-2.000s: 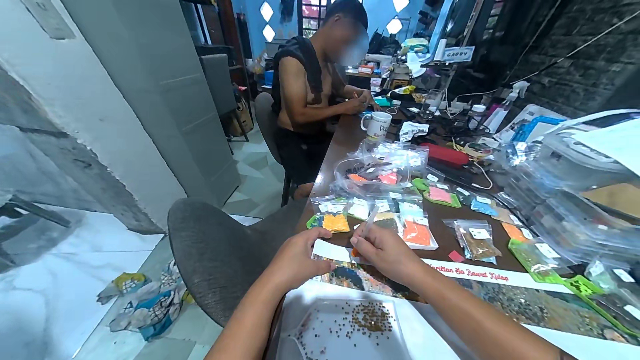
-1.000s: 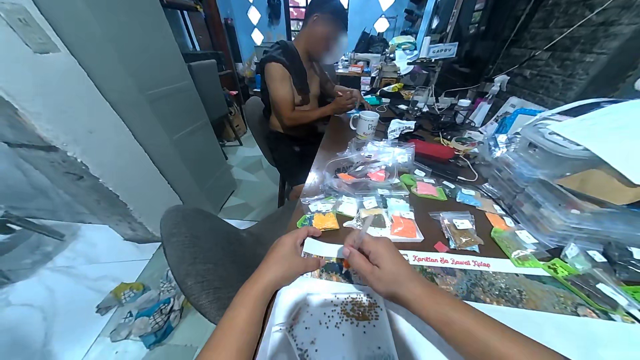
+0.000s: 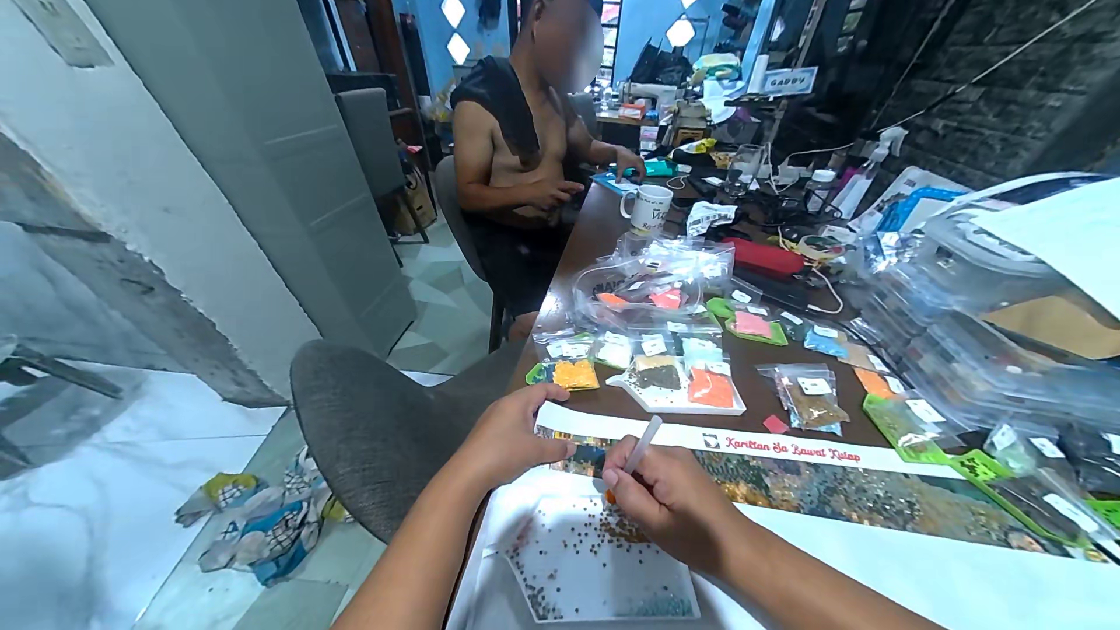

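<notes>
My right hand [image 3: 652,490] grips a translucent pen-like applicator [image 3: 646,442], its lower end over a white tray [image 3: 612,595] of small scattered beads or gems. An orange bit shows by its fingertips. My left hand [image 3: 525,433] rests with thumb and fingers apart on the near left end of a long printed picture canvas [image 3: 787,490], partly covered with tiny gems. The canvas has a white border with red lettering. Just beyond it lie bags of yellow gems [image 3: 575,374] and orange gems [image 3: 710,388], and a small white tray [image 3: 652,402] under some bags.
A pink square [image 3: 775,424] and a bag of brown gems [image 3: 809,398] lie beyond the canvas. Clear plastic boxes [image 3: 1006,350] stand at right. Farther back are a white mug [image 3: 647,210] and a red pouch [image 3: 766,257]. Another person sits at the table's far left; a grey chair [image 3: 376,437] is nearby.
My right hand has come away from my left and down over the tray, the applicator upright in it. My left thumb and fingers have spread. The other person's hands have moved apart.
</notes>
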